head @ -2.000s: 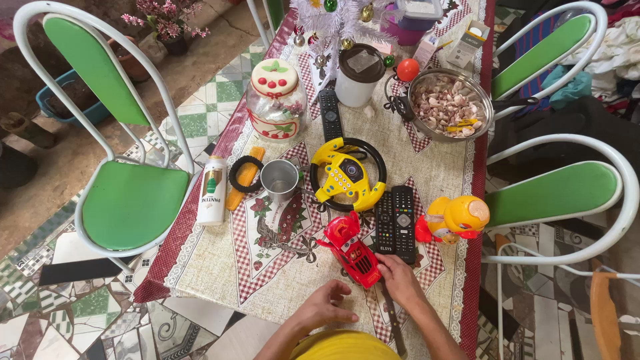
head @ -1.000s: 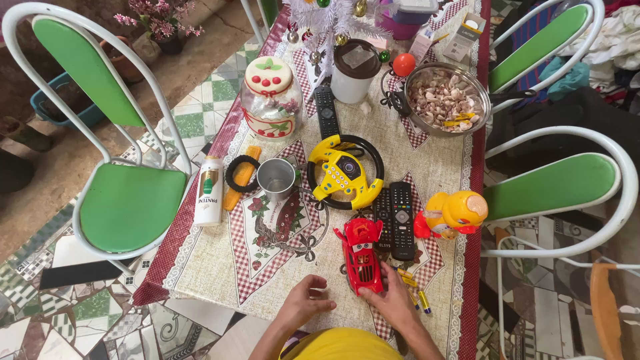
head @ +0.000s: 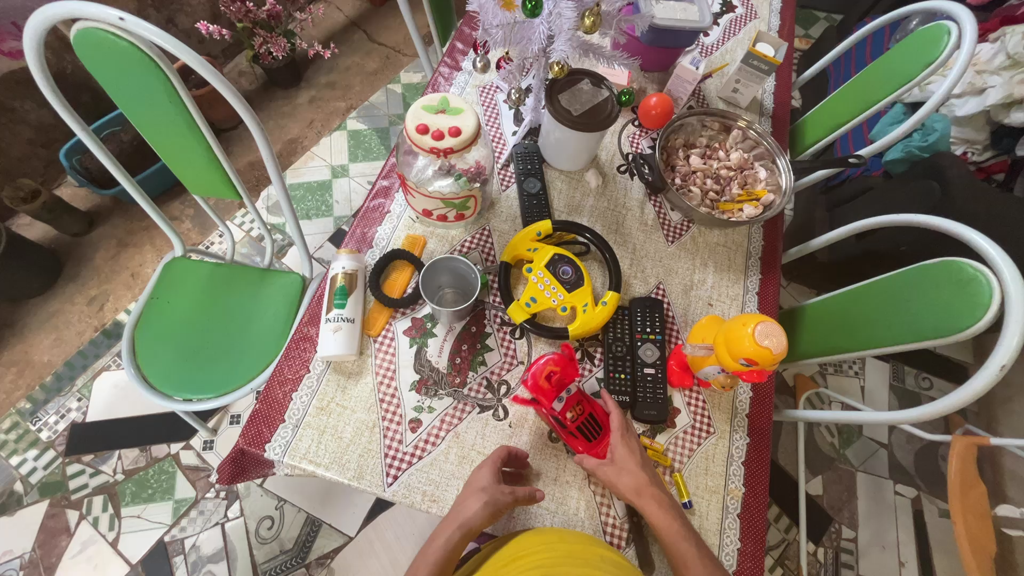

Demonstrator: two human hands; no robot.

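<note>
A red plastic toy car [head: 566, 404] with a grille and painted eyes is held in my right hand [head: 620, 456], its thumb and fingers around the end nearest me. My left hand [head: 498, 488] stays to the left of the car, fingers apart and holding nothing. Several yellow batteries [head: 658, 454] lie right of my right hand, partly hidden by it. Two black remote controls [head: 649, 360] lie side by side just beyond the car. A yellow and black toy steering wheel [head: 560, 280] rests farther back, and an orange toy duck [head: 732, 352] stands at the right.
A metal cup [head: 450, 290], a yellow comb [head: 394, 286] and a shampoo bottle [head: 342, 308] stand or lie at the left. Farther back are a glass jar [head: 445, 164], a lidded canister [head: 578, 120], a pan of garlic cloves [head: 724, 166] and a white Christmas tree [head: 544, 40]. Green chairs flank the table.
The toy car has turned in my right hand and now leans to the left. The batteries, not visible two seconds ago, show beside my right hand. My left hand stays near the car.
</note>
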